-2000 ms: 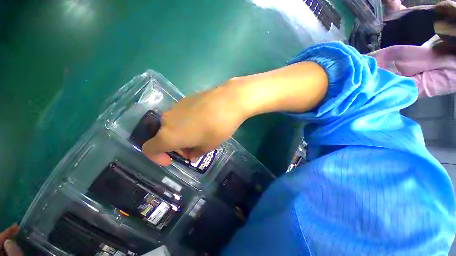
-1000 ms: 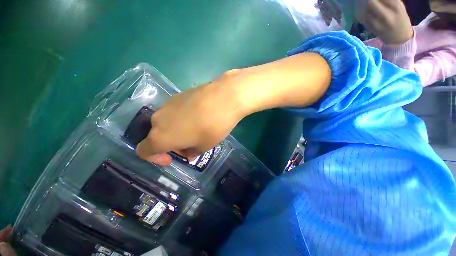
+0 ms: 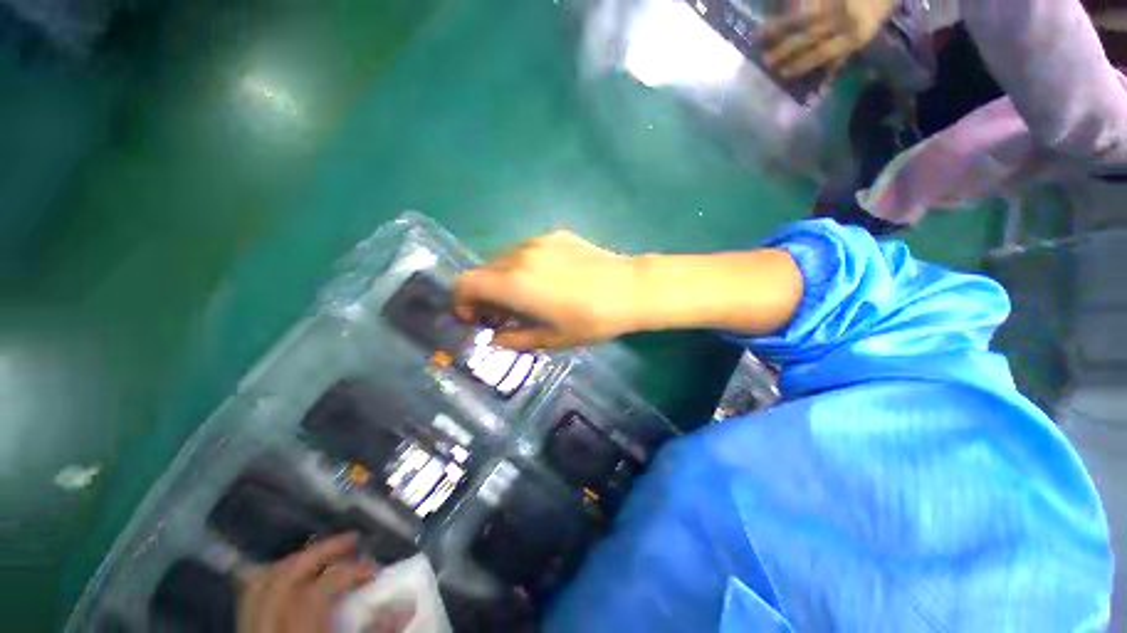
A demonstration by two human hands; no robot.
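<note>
Several black handsets (image 3: 377, 433) lie in the pockets of a clear plastic tray (image 3: 247, 408), with silver and white detail at one end. My right hand (image 3: 544, 294) is over the handset in the top pocket, its fingers curled down at that handset. Whether it pinches a label is hidden. My left hand (image 3: 303, 587) is blurred and cut off at the bottom edge, over the lower handsets. It holds a white label sheet (image 3: 414, 594) by its side.
The tray lies on a shiny green mat (image 3: 408, 111). At the top right, another person's hand (image 3: 822, 37) is over dark parts on clear plastic (image 3: 692, 62), with pink sleeves beside it. My blue sleeve (image 3: 902, 458) covers the lower right. A silver-detailed item (image 3: 748, 386) shows beside it.
My left hand has come from the tray's left edge to the white sheet. My right hand has lifted slightly back, showing more of the top handset. The view has shifted, and the other person's hand has moved.
</note>
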